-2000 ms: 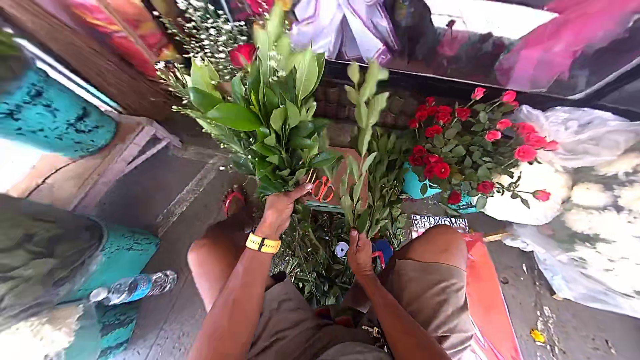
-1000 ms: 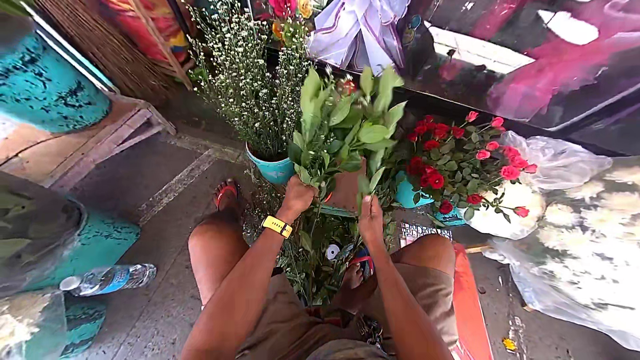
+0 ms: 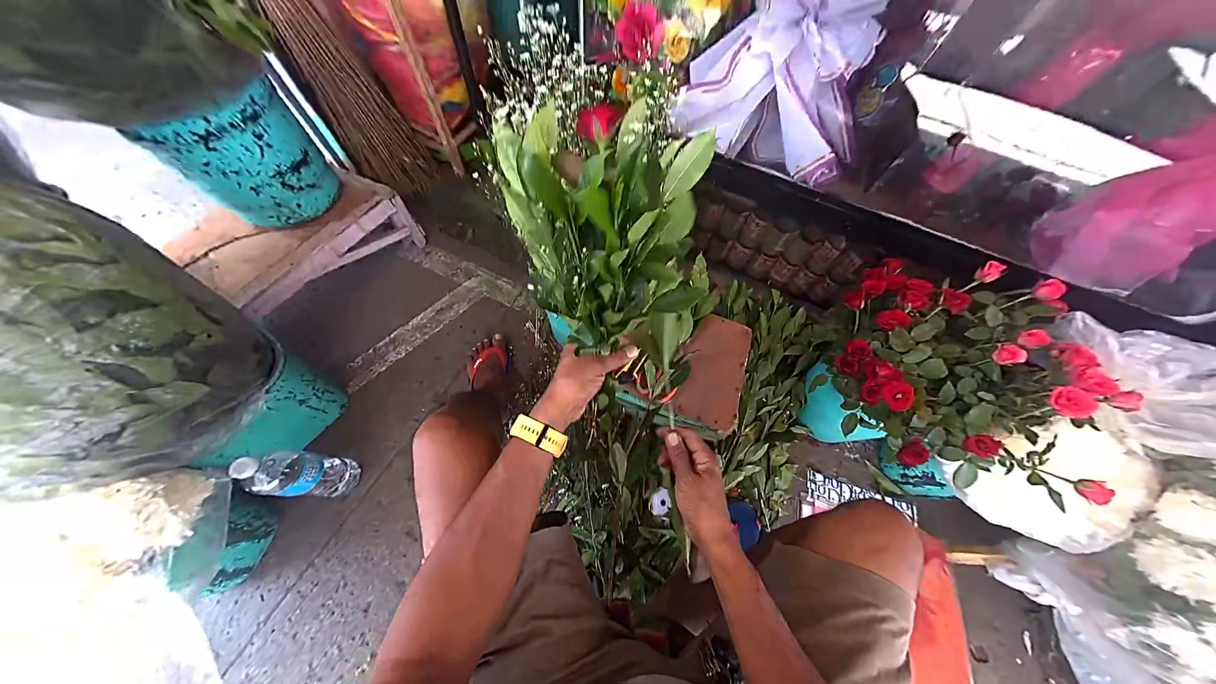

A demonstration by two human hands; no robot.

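My left hand point(image 3: 581, 380), with a yellow watch point(image 3: 539, 434) on the wrist, grips a bunch of leafy green stems point(image 3: 608, 228). A red rose point(image 3: 598, 122) shows at the top of the bunch. Orange-handled scissors point(image 3: 654, 382) are at my left fingers, partly hidden by leaves. My right hand point(image 3: 693, 475) pinches a thin leafy stem point(image 3: 671, 408) below and to the right of the bunch. Behind the scissors is a brown board point(image 3: 719, 372). More leafy greenery point(image 3: 617, 503) lies between my knees, its stems partly under my right hand.
Red and pink roses point(image 3: 950, 361) stand in a teal pot point(image 3: 836, 410) at right, beside plastic-wrapped white flowers point(image 3: 1054, 484). A water bottle point(image 3: 296, 475) lies on the left near a teal bucket point(image 3: 294, 408) of wrapped leaves. Behind are another teal bucket point(image 3: 247, 152) and a stick broom point(image 3: 342, 95).
The leafy bunch, held close to both hands a second ago, is now in my left hand alone. My right hand has moved lower and holds a single stem.
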